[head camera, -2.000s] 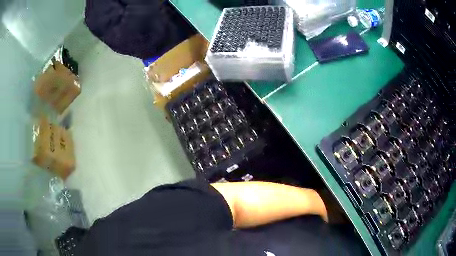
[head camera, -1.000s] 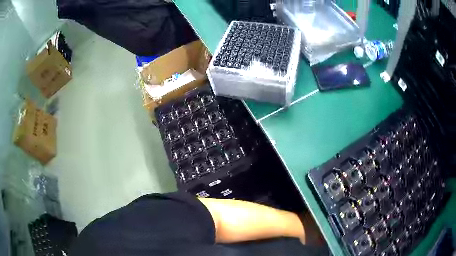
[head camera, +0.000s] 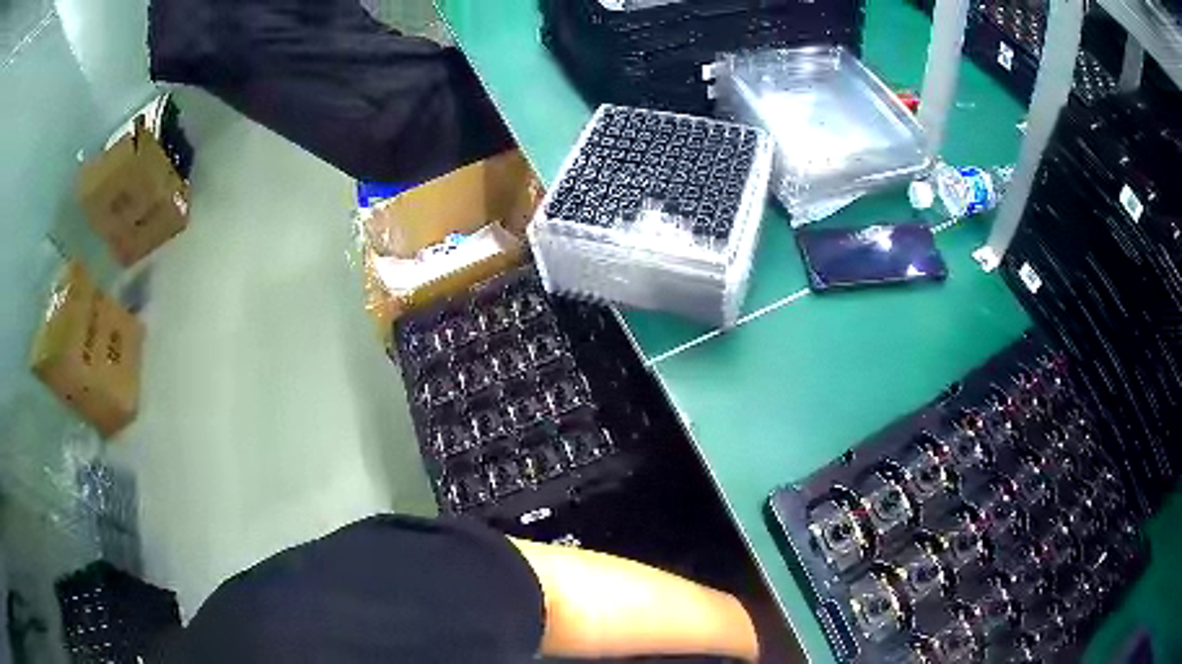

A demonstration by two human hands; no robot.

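Neither of my hands is in view. A bare forearm below a short dark sleeve (head camera: 376, 590) reaches in at the bottom centre; its hand is hidden or cut off past the bench edge. A black component tray (head camera: 966, 519) with rows of shiny parts lies on the green bench at the lower right. A square clear small-parts box (head camera: 648, 272), filled with a dense black grid, stands at the bench's left edge. An empty clear plastic box (head camera: 830, 130) is behind it. A smartphone (head camera: 875, 256) lies flat to its right.
Another filled tray (head camera: 499, 389) sits low beside the bench, by an open carton (head camera: 454, 234). A person in dark clothing (head camera: 337, 84) is at the top left. A water bottle (head camera: 962, 191), a rack post (head camera: 1031, 143) and stacked trays (head camera: 1115, 285) are at the right. Cartons (head camera: 97, 344) stand on the floor.
The camera view has shifted, so the bench items appear lower and more of the bench's far end shows. The person in dark clothing shows more of the body. No object has visibly been moved.
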